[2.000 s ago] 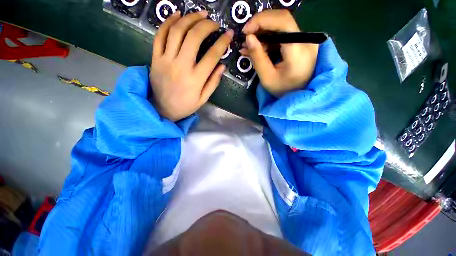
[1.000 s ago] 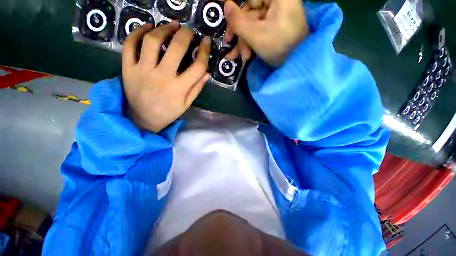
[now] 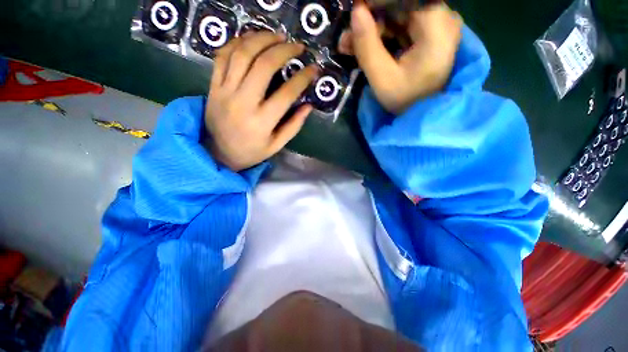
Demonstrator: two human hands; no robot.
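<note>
A clear blister tray [image 3: 186,49] of black units with white rings lies at the top of the view, partly cut off. My left hand [image 3: 248,100] rests over its near part, fingers spread and bent, fingertips around a ringed unit [image 3: 292,69]. Another ringed unit [image 3: 327,88] sits uncovered at the near right corner. My right hand [image 3: 406,62] is blurred at the tray's right side, raised, its thumb and fingers curled. Its upper fingers are cut off by the top edge. Something dark shows between them, too blurred to name.
A clear zip bag with a white label [image 3: 573,53] lies on the green mat at the upper right. Tiny silvery specks [image 3: 591,104] lie below it. A second strip of ringed units [image 3: 599,148] is at the right edge. Red stools [image 3: 575,285] stand below the bench.
The black pen-like tool seen clearly in my right hand two seconds ago is no longer clearly visible. My right hand has moved up and right from the tray. The view shifted and came back.
</note>
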